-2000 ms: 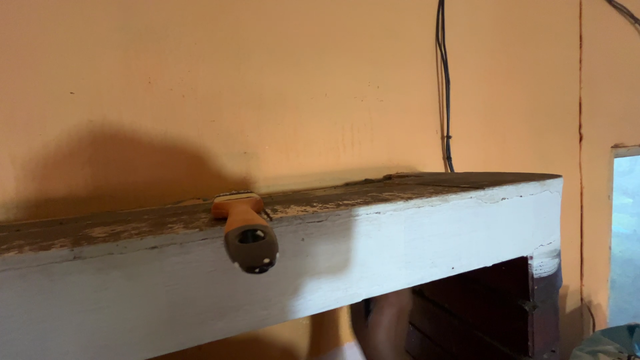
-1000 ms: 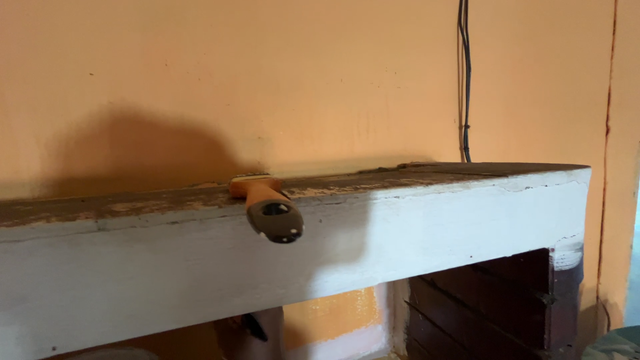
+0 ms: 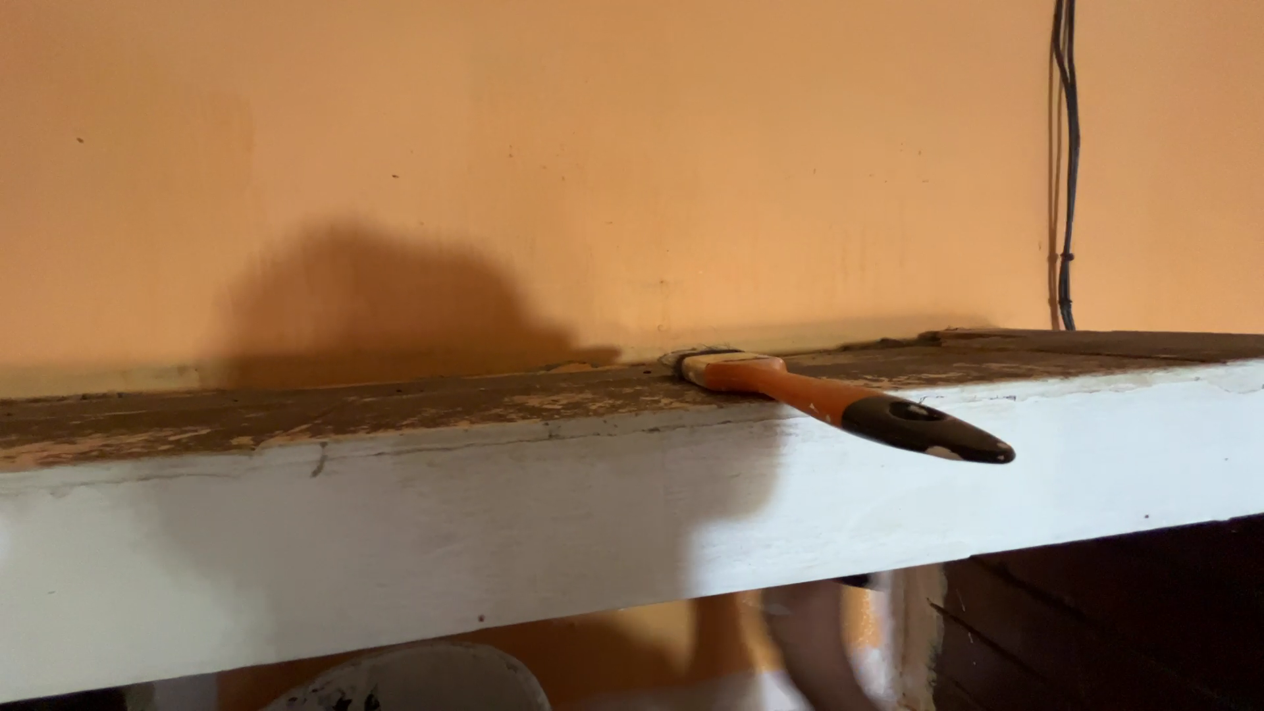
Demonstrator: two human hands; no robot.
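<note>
A paintbrush (image 3: 839, 400) with an orange and black handle lies across the worn brown top of a shelf (image 3: 474, 400). Its bristle end rests near the wall, and the handle sticks out past the white front board (image 3: 395, 543). Below that board shows a blurred bare forearm or wrist, which seems to belong to my right hand (image 3: 815, 642); the fingers are hidden behind the board. A small dark object (image 3: 861, 581) is beside it, too covered to identify or to tell if it is held. My left hand is out of the picture.
Behind the shelf rises an orange wall (image 3: 632, 178), with dark cables (image 3: 1066, 168) hanging at the right. A pale, paint-marked rounded container (image 3: 425, 681) is under the shelf. Dark slatted boards (image 3: 1106, 612) stand at the lower right.
Under the shelf, the arm has moved right, closer to the dark slatted boards. More of the pale container shows. The paintbrush still lies on the shelf, while the view has shifted.
</note>
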